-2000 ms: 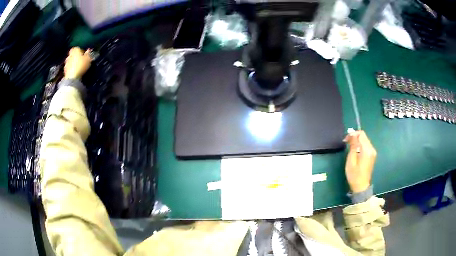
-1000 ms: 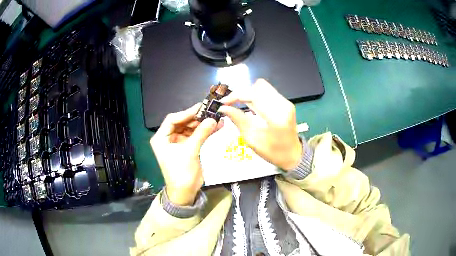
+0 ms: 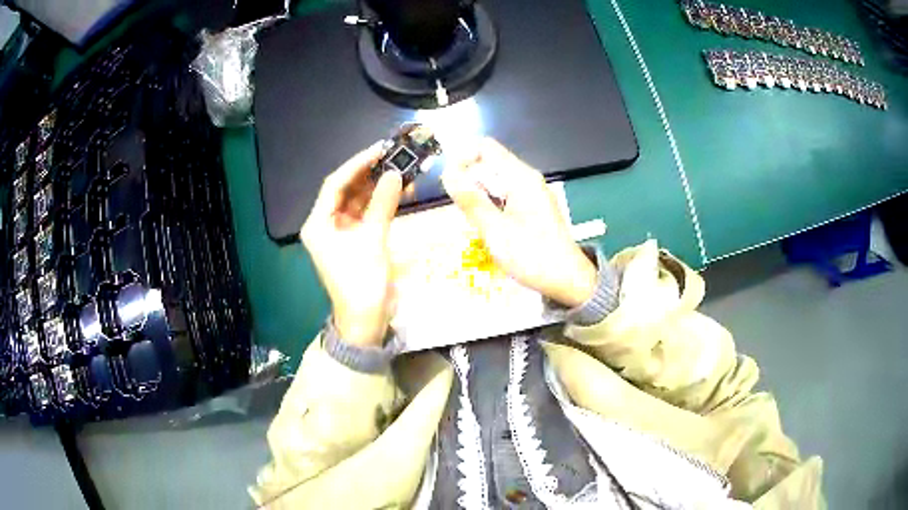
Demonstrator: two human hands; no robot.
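Note:
My left hand holds a small dark circuit board module between thumb and fingers, over the front part of the microscope base. A square dark part with a pale outline shows on the module. My right hand is just to its right, fingers bent and pinched together; whether it holds a thin tool is too blurred and bright to tell. The white paper sheet lies below the hands, with small yellow bits scattered on it.
The black microscope base lies behind the hands, with the microscope barrel above it and a bright light spot. Stacked black blister trays stand left, a crumpled clear bag beside them. Two rows of modules lie on the green mat at right.
Both hands came together from the tray and the right side, with a module now held. Since the last earlier frame, my right hand has moved slightly off the module to the right.

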